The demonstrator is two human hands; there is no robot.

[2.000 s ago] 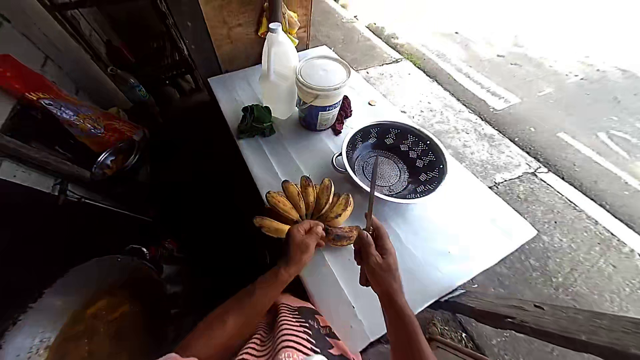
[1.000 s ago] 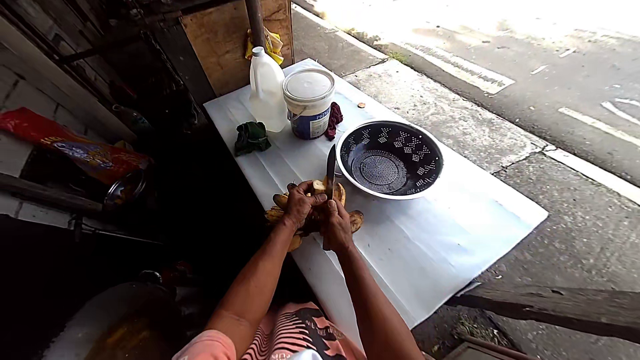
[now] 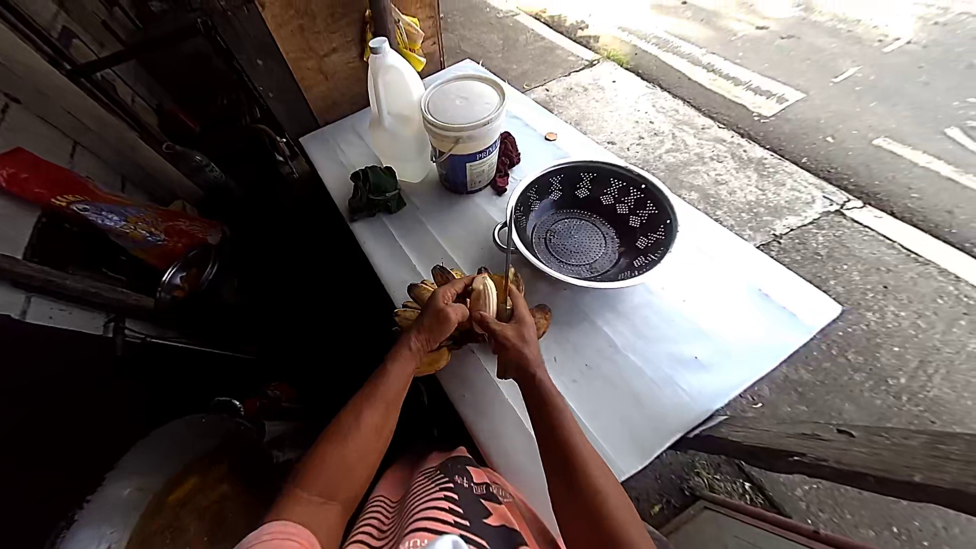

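Note:
My left hand (image 3: 442,314) grips a banana (image 3: 483,297) whose pale flesh shows, its peel partly off. My right hand (image 3: 512,335) holds a knife (image 3: 508,263) with the blade pointing up and away, and its thumb rests against the same banana. Beneath and around both hands lies a bunch of bananas (image 3: 431,360) with browned yellow skins, at the table's left edge; my hands hide part of it. Just beyond my right hand stands a metal colander (image 3: 583,242) with a dark inside and a ring handle.
On the white-covered table (image 3: 610,381) stand a plastic jug (image 3: 396,114) and a lidded bucket (image 3: 463,133), with a dark green cloth (image 3: 375,191) and a maroon cloth (image 3: 505,162) beside them. A large pan (image 3: 152,473) is at lower left, a wooden beam (image 3: 831,457) at lower right.
The bunch was in plain view two seconds ago; now both hands are over it. The knife has moved from beside the bunch to the banana, which now shows bare flesh.

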